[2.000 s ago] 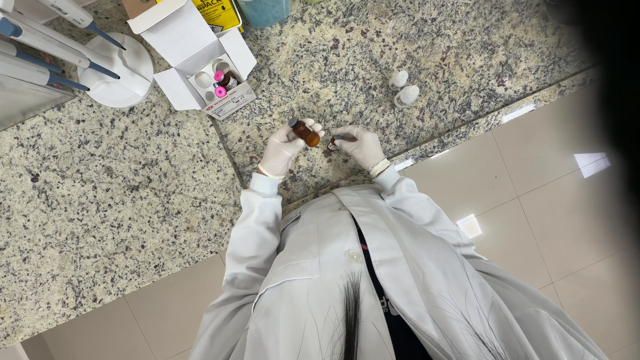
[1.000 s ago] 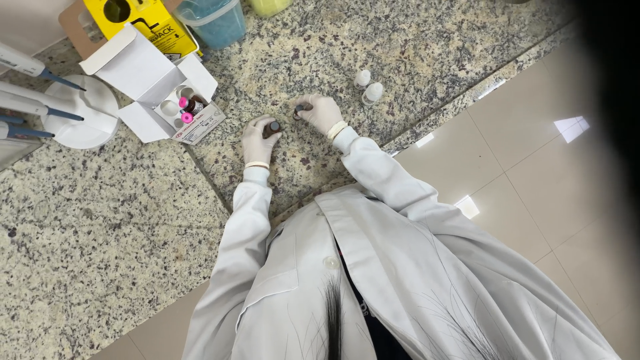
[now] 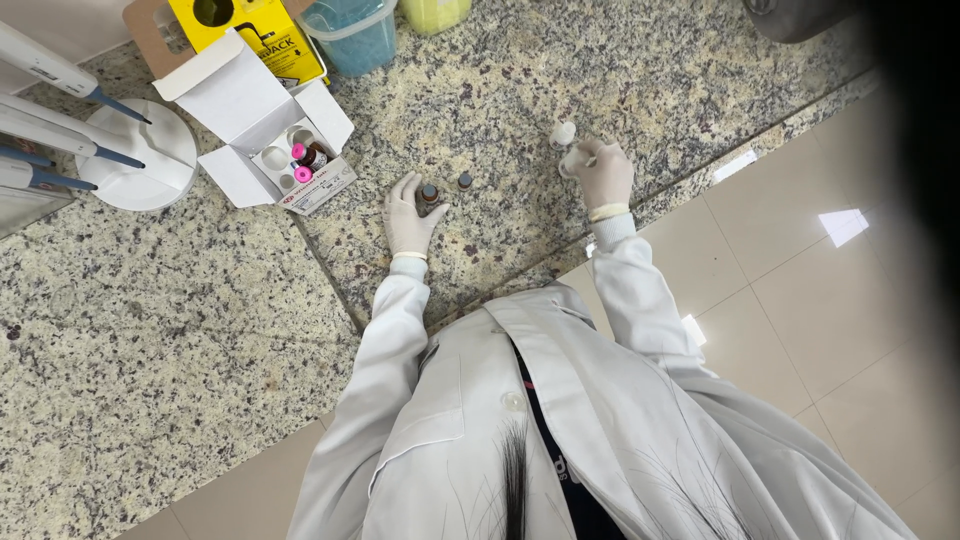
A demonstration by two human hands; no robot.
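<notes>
My left hand (image 3: 410,217), in a pale glove, rests on the granite counter with thumb and fingers apart around a brown glass vial (image 3: 430,194). Whether it touches the vial is unclear. A small dark-topped piece, perhaps a cap or stopper (image 3: 465,181), stands just to the right. Also gloved, my right hand (image 3: 606,176) has its fingertips at a white plastic bottle (image 3: 571,163); its grip is partly hidden. A second white bottle (image 3: 562,134) stands just behind. Left of centre, an open white carton (image 3: 315,187) holds vials with pink caps (image 3: 302,174) in a white insert.
At the left stand several pipettes (image 3: 97,146) on a round white stand (image 3: 161,180). Behind the carton are a yellow sharps box (image 3: 277,37), a tub with blue contents (image 3: 360,45) and a yellow container (image 3: 435,11). The counter's front edge (image 3: 675,180) runs diagonally above the tiled floor.
The brown vial, held tilted in my left hand two seconds ago, now stands upright on the counter. My right hand has moved away from the vial, rightward to the white bottles. The small dark-topped piece now lies free.
</notes>
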